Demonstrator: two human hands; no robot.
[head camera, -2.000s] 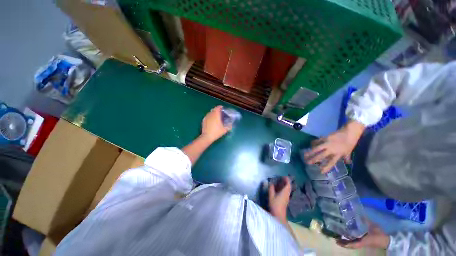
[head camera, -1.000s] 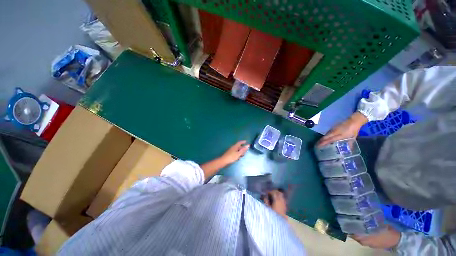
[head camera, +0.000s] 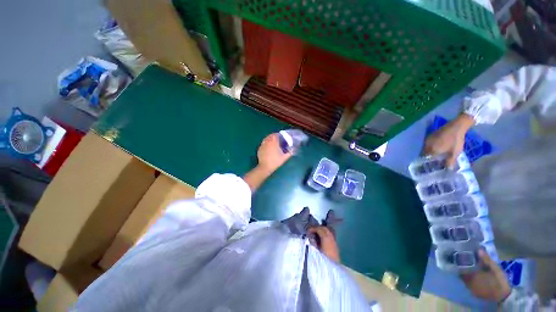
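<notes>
My left hand (head camera: 272, 153) holds a small clear-topped retail box (head camera: 292, 141), slightly blurred, over the green bench (head camera: 177, 122) near the tunnel outlet. Two more retail boxes stand close together on the bench, one at the left (head camera: 325, 173) and one at the right (head camera: 352, 184). My right hand (head camera: 325, 242) is at the bench's near edge, with its fingers on crumpled dark grey fabric (head camera: 299, 222).
The green shrink tunnel (head camera: 420, 55) with red-brown curtain (head camera: 285, 61) and dark rollers (head camera: 286, 103) stands at the back. At right, another person's hands (head camera: 448, 143) hold a row of several retail boxes (head camera: 451, 209). A large open carton (head camera: 76, 198) is at left.
A box that was at the rollers is now in my left hand, which has moved up the bench. The other person's box row has moved right, off the bench. The grey fabric has shifted left.
</notes>
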